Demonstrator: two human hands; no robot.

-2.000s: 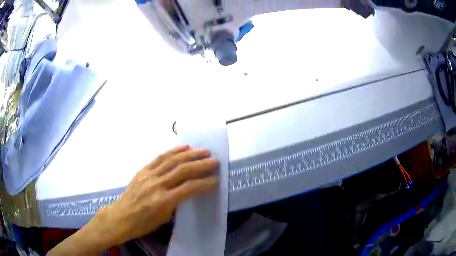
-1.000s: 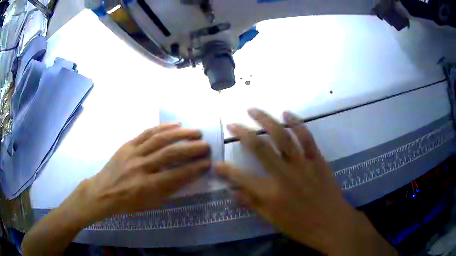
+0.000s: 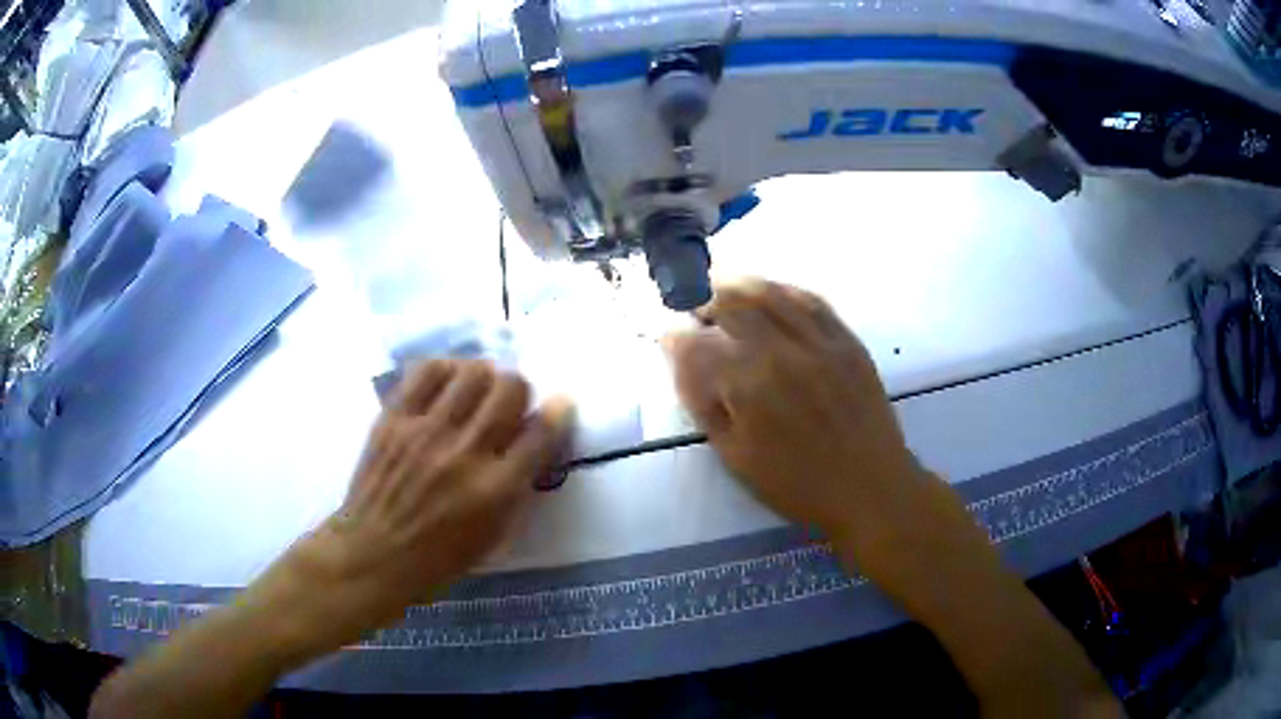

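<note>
A pale blue-grey band piece lies left of the needle, its far end blurred and its middle washed out by the lamp. My left hand has curled fingers on its bunched near part. My right hand is just right of the needle, fingers bent down beside the dark cylindrical part; what its fingertips touch is hidden in glare. The presser foot and needle are small and bright under the white lockstitch machine head. A pale cloth edge shows between my hands.
A stack of blue-grey cut pieces lies at left beside plastic-wrapped bundles. Black-handled scissors lie on cloth at the right edge. The ruler tape runs along the front edge. The control panel is at upper right.
The view shows more of the machine head. Both hands have moved forward, my right hand coming in to beside the needle. The band piece has gone from hanging over the front edge to lying left of the needle.
</note>
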